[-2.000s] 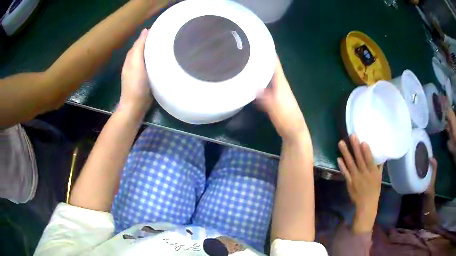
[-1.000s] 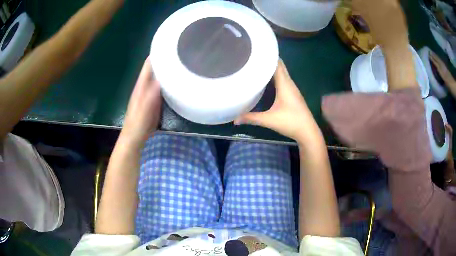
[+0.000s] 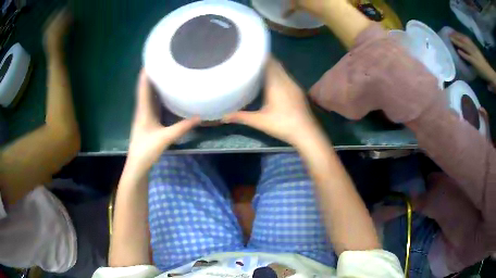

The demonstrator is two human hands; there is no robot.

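A round white unit point(image 3: 206, 89) with a dark brown oval point(image 3: 205, 42) and a small pale mark on top is right in front of me at the table's near side. A thin tan edge shows below it at the front. My left hand point(image 3: 149, 117) grips its left side, thumb at the lower front. My right hand point(image 3: 280, 106) grips its right side, thumb also at the lower front. The far fingers of both hands are hidden by the unit.
The dark green table point(image 3: 103, 108) has a pale metal edge. Another person's pink sleeve point(image 3: 380, 76) reaches in from the right, hand at a white part with a tan band point(image 3: 288, 21). Another arm point(image 3: 57, 103) is at the left, near a white unit point(image 3: 13, 76). White parts lie at the right.
The unit and my hands have moved a little left in view. My left thumb now shows at the unit's front. The pink-sleeved arm has reached in from the right, and the left neighbour's arm has shifted.
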